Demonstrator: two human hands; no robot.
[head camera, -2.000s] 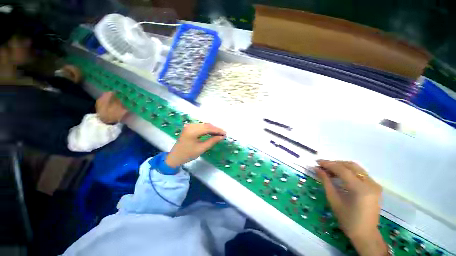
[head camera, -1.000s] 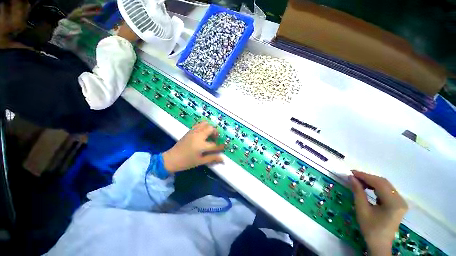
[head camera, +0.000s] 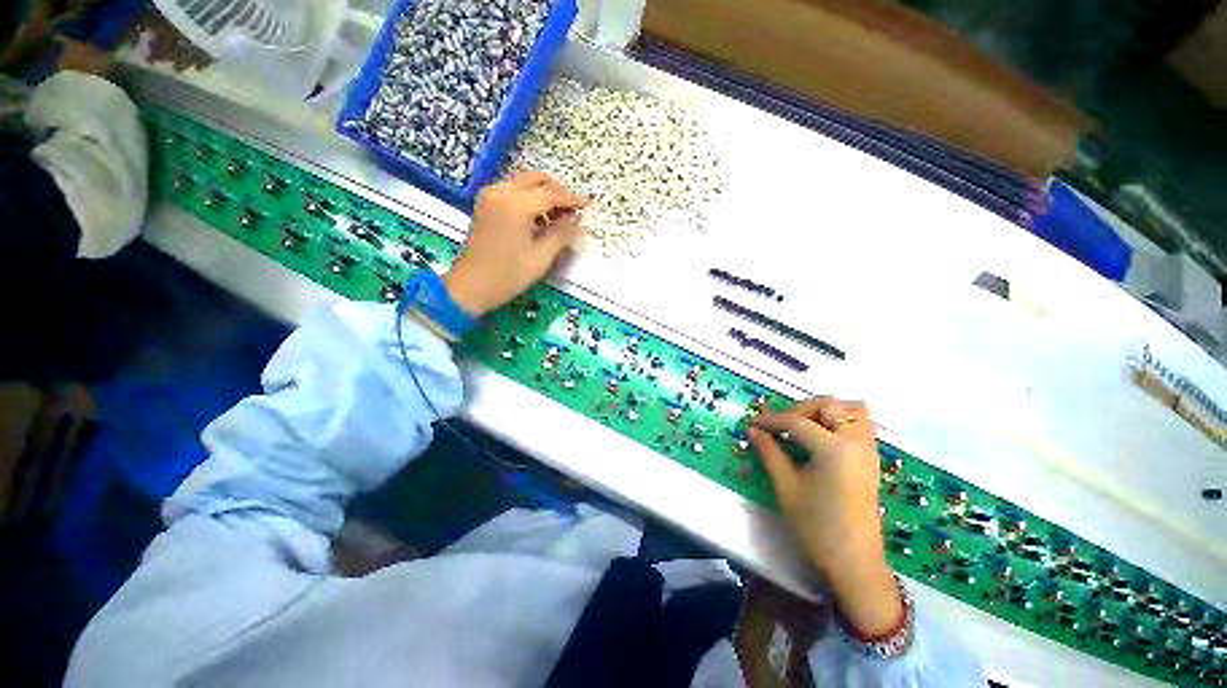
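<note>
The long green circuit board panel (head camera: 646, 390), crowded with small parts, runs diagonally between pale rails. My left hand (head camera: 518, 242), with a blue wrist strap, is at the left edge of the loose pile of cream-white connectors (head camera: 646, 161), thumb and fingertips close together; whether a part is between them cannot be told. My right hand (head camera: 824, 491) is over the panel, thumb and forefinger pinched near its parts; any part between them is too small to tell. The blue parts bin (head camera: 518, 114) of silver-grey capacitors (head camera: 444, 81) stands left of the pile. Thin black component strips (head camera: 778, 327) lie on the bench.
A white fan (head camera: 263, 34) is at the top left. A neighbouring worker's white sleeve (head camera: 92, 161) is at the left edge. Brown cardboard (head camera: 875, 81) stands behind the bench. Taped components (head camera: 1184, 397) lie at the far right, with a small dark piece (head camera: 992, 284) nearer.
My left hand has moved from the panel up to the connector pile. My right hand has moved from the bench-side edge onto the panel. The view has shifted, and the neighbour's sleeve is further left.
</note>
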